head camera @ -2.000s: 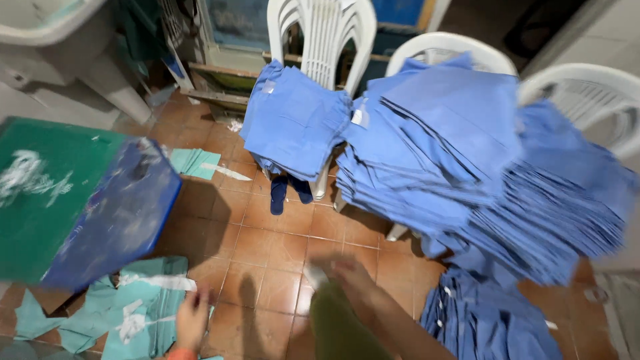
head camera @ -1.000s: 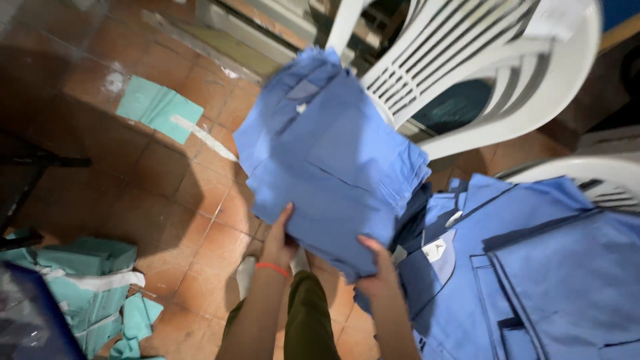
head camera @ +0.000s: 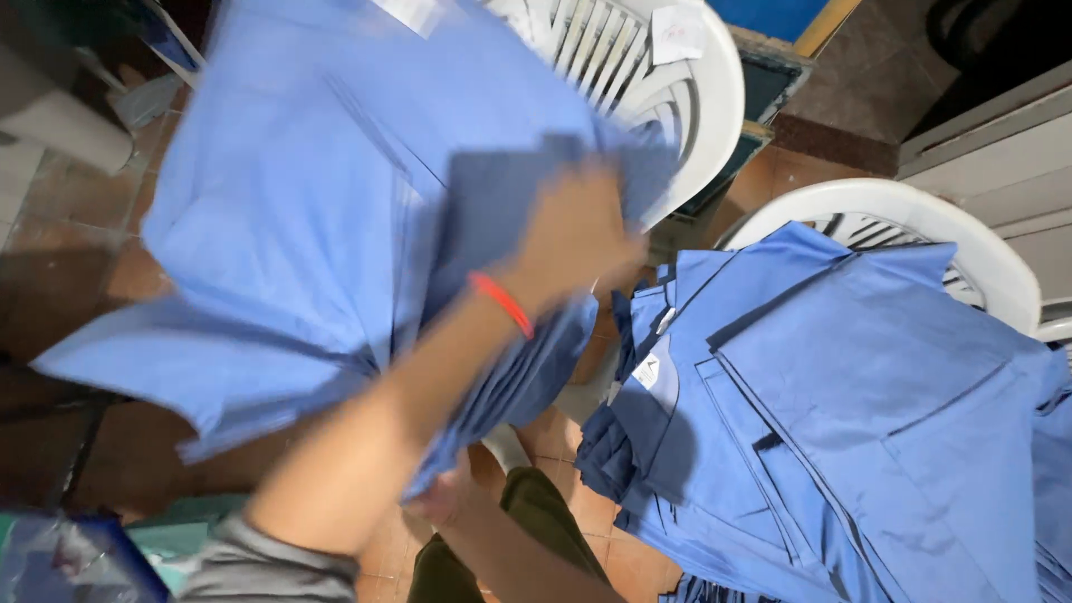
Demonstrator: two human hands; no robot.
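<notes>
Light blue garments [head camera: 276, 167] lie in a thick, blurred pile at the left and centre, with one loose flap spread out at the lower left. My left hand [head camera: 582, 222], above a red wristband [head camera: 501, 303], reaches across onto a darker blue part [head camera: 486, 201] of the pile. Motion blur hides its fingers. Below it, my right hand [head camera: 444, 494] grips the pile's lower corner, partly covered by the cloth. A second stack of folded blue garments [head camera: 871, 360], with a white label [head camera: 646, 370], lies to the right.
A white plastic chair [head camera: 720, 75] with a paper on it stands behind the pile, another [head camera: 904, 201] behind the right stack. Green cloth [head camera: 172, 536] and a blue-edged object [head camera: 100, 553] are at the lower left. Tiled floor [head camera: 599, 502] shows between the stacks.
A second ago both hands were at the pile's near edge. My left hand has crossed over the pile to the right, and a flap of blue cloth now spreads out at the left.
</notes>
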